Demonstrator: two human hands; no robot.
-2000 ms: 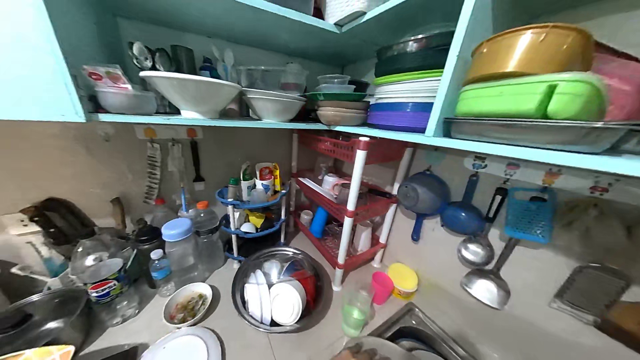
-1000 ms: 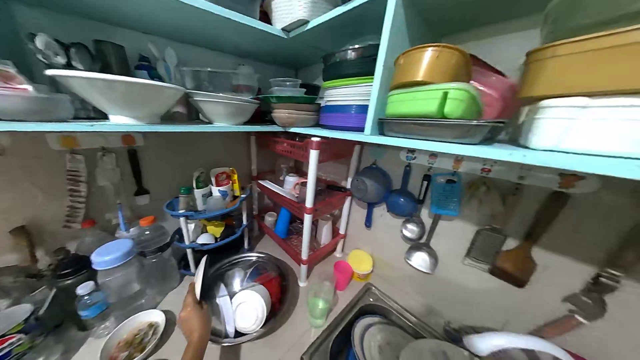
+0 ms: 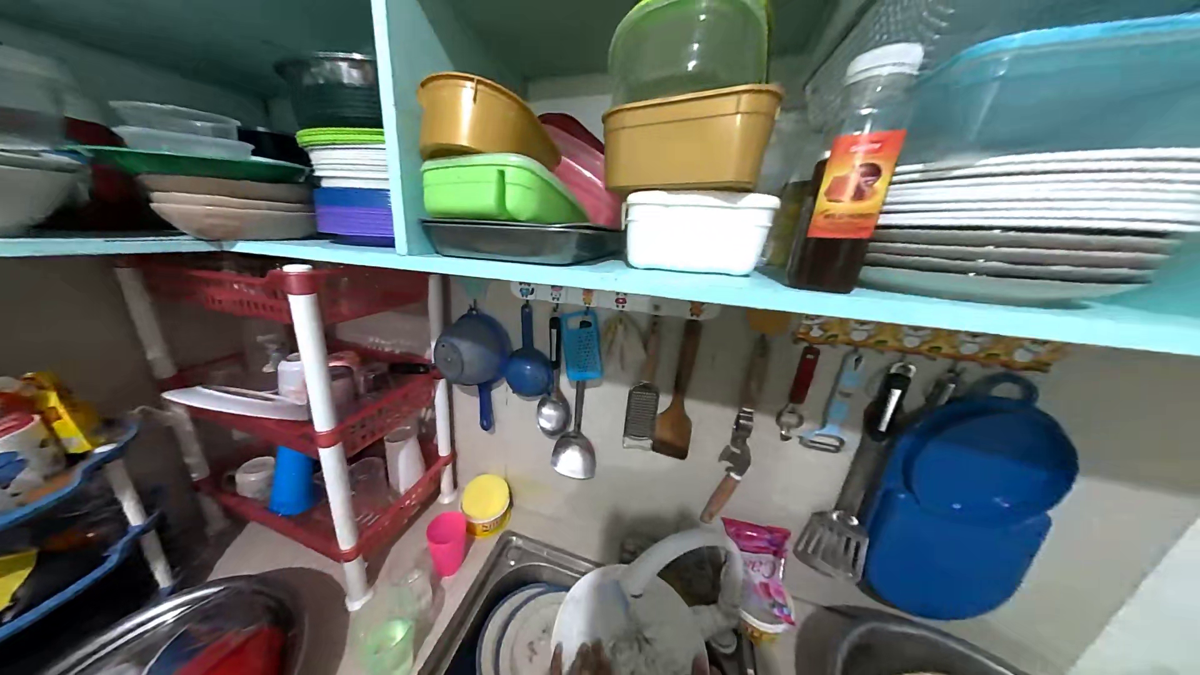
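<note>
Neither of my hands shows clearly. Brownish patches on the whitish round dish point(image 3: 623, 614) at the bottom edge are too blurred to tell fingers from stains. Beside and above that dish curves a pale pipe, apparently a faucet point(image 3: 684, 544). Used plates point(image 3: 530, 623) lie in the metal sink point(image 3: 511, 553) to its left. At the lower left, the steel basin point(image 3: 122, 628) holds a red item point(image 3: 239, 652). Between basin and sink stand a pink plastic cup point(image 3: 446, 542), a glass with greenish contents point(image 3: 389, 647) and a yellow-lidded tub point(image 3: 486, 504).
A turquoise shelf point(image 3: 562, 274) with plates, food containers and a bottle point(image 3: 848, 178) overhangs the counter. A red-and-white rack point(image 3: 323, 441) stands left. Utensils and blue boards point(image 3: 966, 506) hang on the wall. A pink packet point(image 3: 764, 562) and dark pan point(image 3: 881, 637) are right of the sink.
The view has swung right and closer to the sink. A second ago my left hand held a white plate upright at the steel basin; that hand and plate no longer show there.
</note>
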